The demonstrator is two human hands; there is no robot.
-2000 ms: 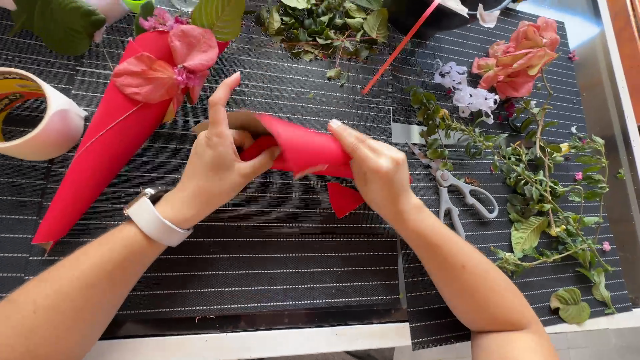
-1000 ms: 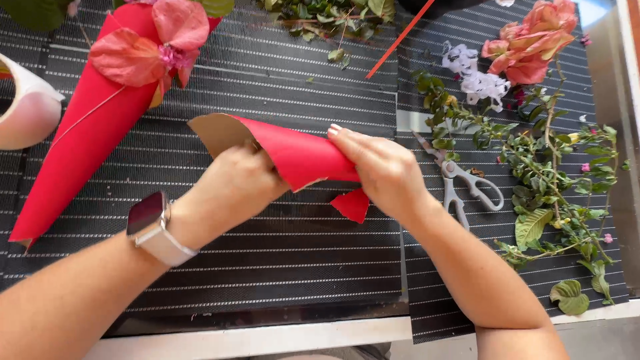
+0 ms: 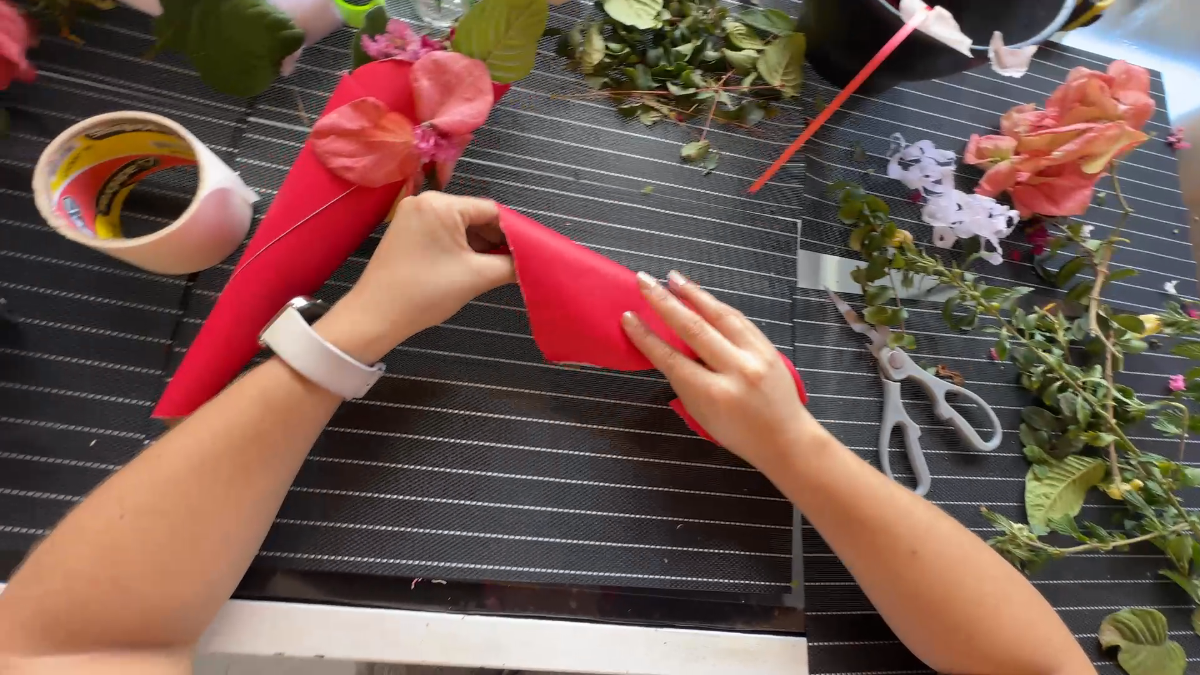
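A piece of red paper [image 3: 581, 305], rolled or folded over, lies across the middle of the dark striped mat. My left hand [image 3: 436, 248], with a white-strapped watch at its wrist, pinches the paper's upper left edge between thumb and fingers. Flat on its right part rests my right hand [image 3: 727, 375], fingers extended; its palm side is hidden. A bit of red shows beneath that hand. Just beyond my left hand lies a red paper cone [image 3: 300, 225] with pink flowers [image 3: 375, 141] and leaves at its wide end. Grey-handled scissors [image 3: 905, 375] lie partly spread at the right of my right hand.
A roll of tape [image 3: 211, 220] stands at the left. Cut leaves [image 3: 689, 61] are piled at the back, near a black container [image 3: 844, 42] and a thin red strip [image 3: 834, 108]. Leafy stems [image 3: 1041, 352], white lacy pieces [image 3: 966, 220] and a coral flower [image 3: 1069, 141] cover the right side.
My left hand was inside the roll's open end a second ago and now pinches its edge. The roll's wide opening, seen before, is no longer visible. My right hand now lies flatter on the paper.
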